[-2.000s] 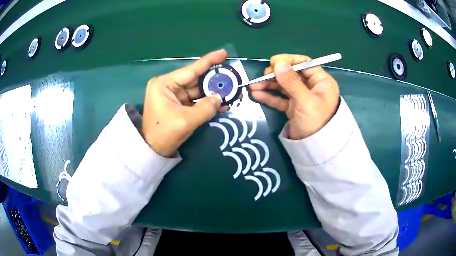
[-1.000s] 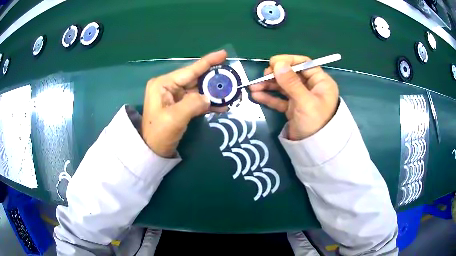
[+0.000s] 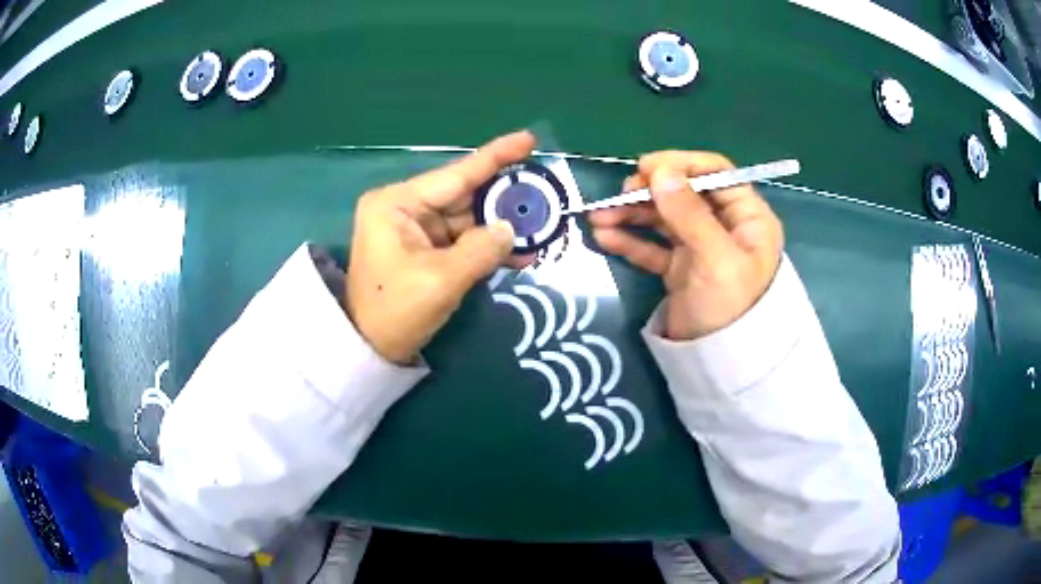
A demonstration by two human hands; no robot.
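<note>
My left hand [image 3: 425, 253] holds a round black-rimmed disc [image 3: 523, 210] by its edge, its face towards me, with a pale ring around a bluish centre. My right hand [image 3: 710, 234] holds silver tweezers [image 3: 731, 179]; their tip is at the disc's right edge. I cannot tell whether the tip grips anything. A clear film with rows of white arc-shaped adhesive pieces [image 3: 579, 367] lies on the green bench below the disc. The film's upper part is bright with glare and partly hidden by the disc and left hand.
Several discs lie on the green belt beyond, one at centre right [image 3: 668, 61]. A second sheet of arcs [image 3: 943, 365] and a thin silver stick [image 3: 987, 294] lie right. A white sheet [image 3: 43, 302] and loose arcs [image 3: 152, 408] lie left. Blue objects show below the bench's edge.
The belt discs have shifted to the right. Both hands, the held disc and the film sit slightly lower and further right in the picture. The tweezers' tip remains at the disc's right edge.
</note>
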